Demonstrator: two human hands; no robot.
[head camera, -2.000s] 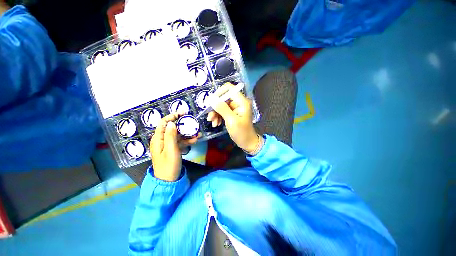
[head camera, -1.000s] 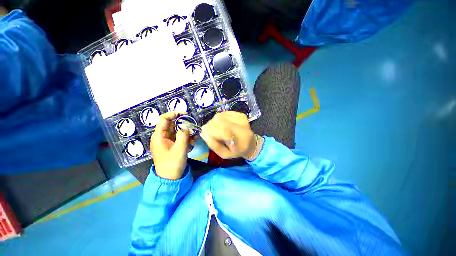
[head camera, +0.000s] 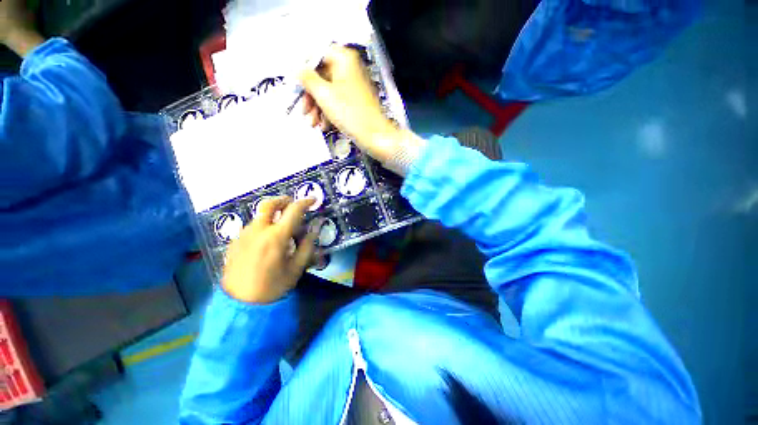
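Observation:
The clear tray (head camera: 208, 217) has round pockets with white-faced round parts (head camera: 351, 180) marked with dark slashes. A white sheet (head camera: 249, 153) covers its middle. My left hand (head camera: 266, 253) lies over the near left pockets, fingers spread. A pale round part (head camera: 326, 232) is beside its thumb; I cannot tell if it is held or sits in its pocket. My right hand (head camera: 345, 95) is over the tray's far right part, gripping thin tweezers (head camera: 296, 101) whose tip is at the sheet's right edge. This hand hides several pockets.
Loose white papers (head camera: 287, 29) lie beyond the tray's far edge. A person's blue sleeve (head camera: 75, 108) is at the left, and blue cloth (head camera: 573, 46) at the upper right. A red crate (head camera: 17, 357) and a red frame part (head camera: 482, 100) stand near the blue floor.
My right hand has moved from the round part at my left hand to the tray's far right side. My left hand has lowered and spread over the near left pockets. The view has shifted slightly.

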